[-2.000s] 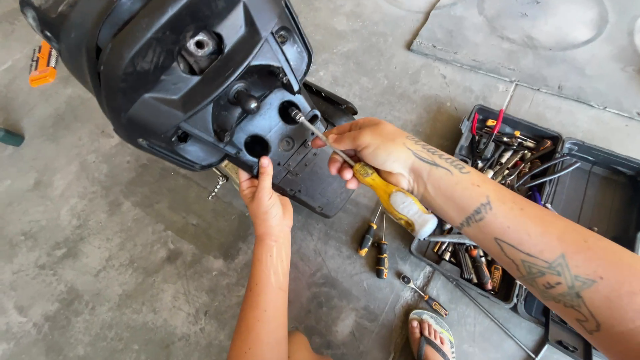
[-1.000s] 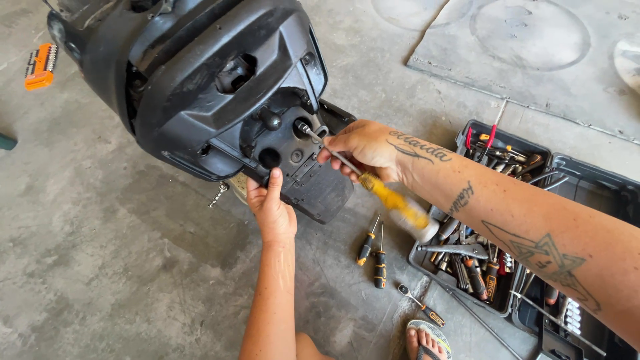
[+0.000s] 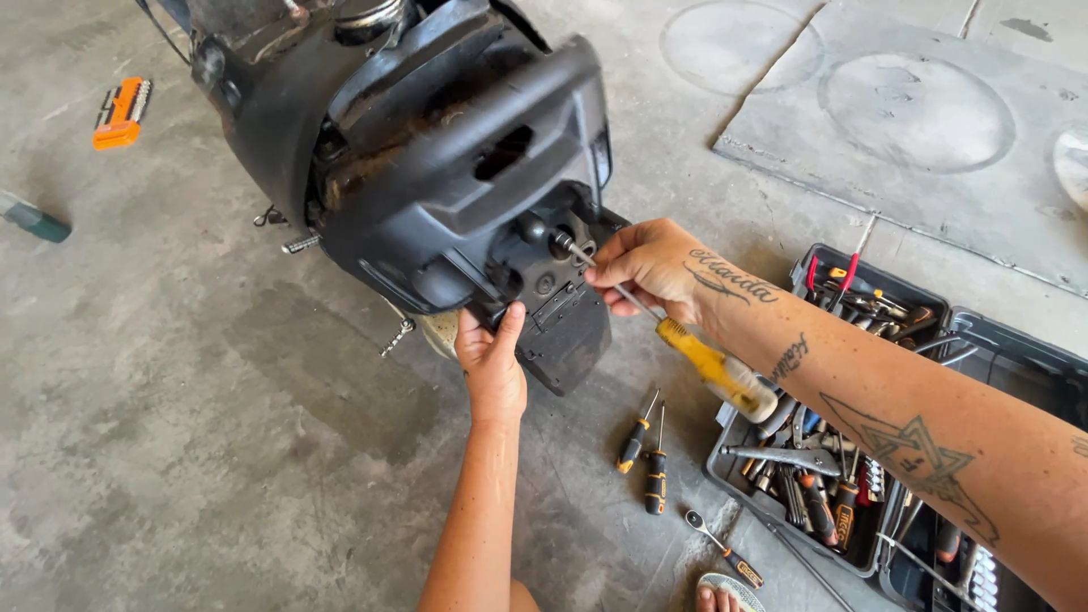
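The black plastic tail section of a scooter or motorcycle (image 3: 459, 161) fills the upper middle. My right hand (image 3: 637, 268) has its fingers around the shaft of a yellow-handled driver (image 3: 712, 365); a socket at its end meets a round opening in the black rear panel. The handle hangs free, slanting down to the right. My left hand (image 3: 495, 357) grips the lower edge of the rear plastic, thumb upward, just below another round hole. A flat black mudguard plate (image 3: 568, 344) lies between and below my hands.
Two screwdrivers (image 3: 633, 444) and a ratchet (image 3: 722, 548) lie on the concrete, near a sandalled foot (image 3: 722, 595). At the right stands an open toolbox (image 3: 871, 561) full of tools. An orange bit holder (image 3: 123, 112) lies at upper left, a green-ended object (image 3: 38, 221) below it.
The tail plastic has tilted, so that the rusty interior above it now shows. Both hands keep their places, the driver still at the opening.
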